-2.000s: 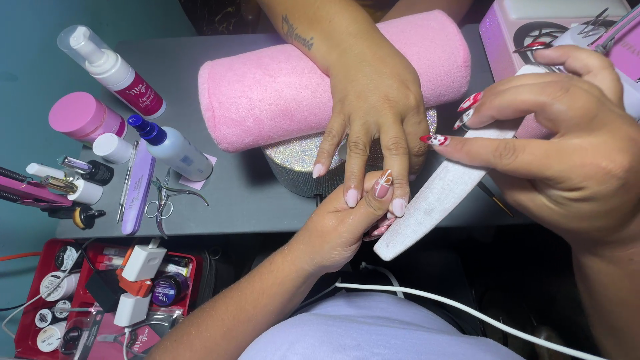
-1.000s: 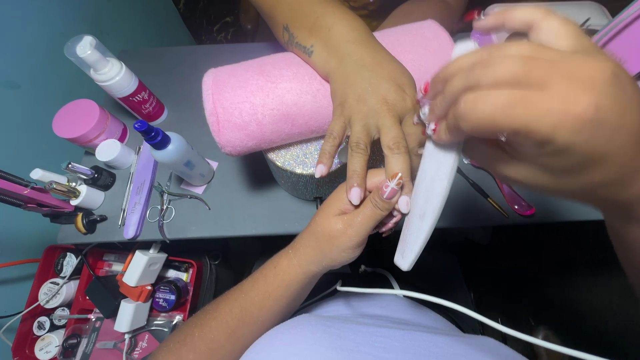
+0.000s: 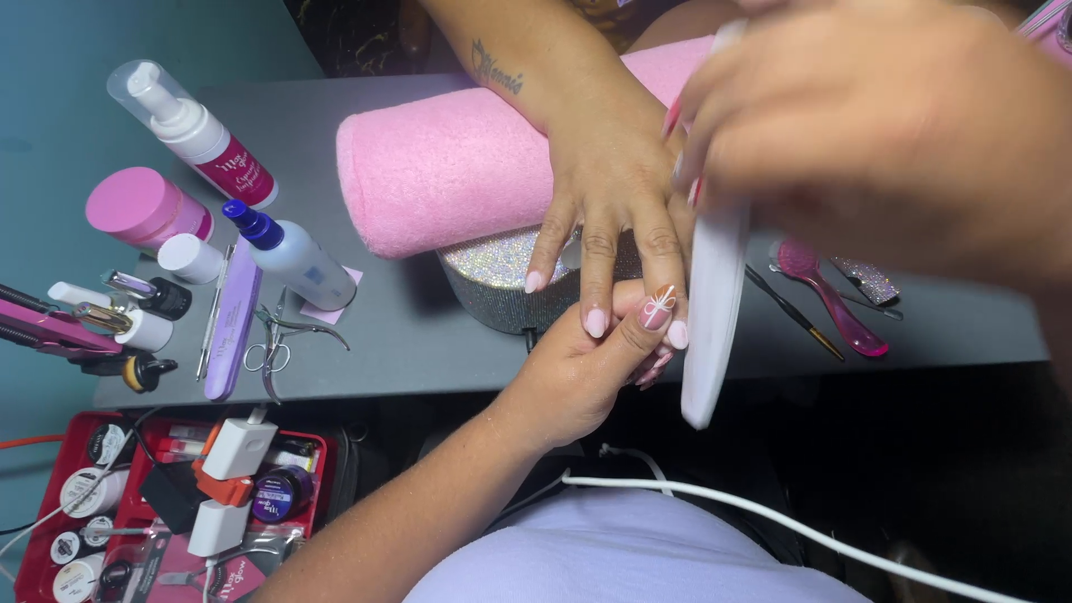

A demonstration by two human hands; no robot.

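My left hand [image 3: 578, 368] holds a finger of another person's hand [image 3: 615, 176], whose fingers point toward me with pale pink nails. That person's wrist lies over a pink towel-covered armrest roll [image 3: 452, 167]. A white nail file [image 3: 713, 327] is in my right hand [image 3: 846, 126], blurred at the upper right, and its lower end points down beside the held fingers. My right hand hides the file's upper part. Under the roll stands a round glittery lamp or stand [image 3: 494, 276].
On the grey table [image 3: 402, 360] at left stand a foam pump bottle [image 3: 201, 138], a blue-capped spray bottle [image 3: 293, 255], a purple file [image 3: 230, 327] and nippers [image 3: 280, 343]. Right lie a thin brush [image 3: 796, 314] and a pink-handled brush [image 3: 837, 310]. Below left is a red case [image 3: 322, 477]; a white cable [image 3: 754, 511] crosses my lap.
My right hand has moved over the other person's hand with the file, which now stands more upright than two seconds ago. My left hand keeps its hold.
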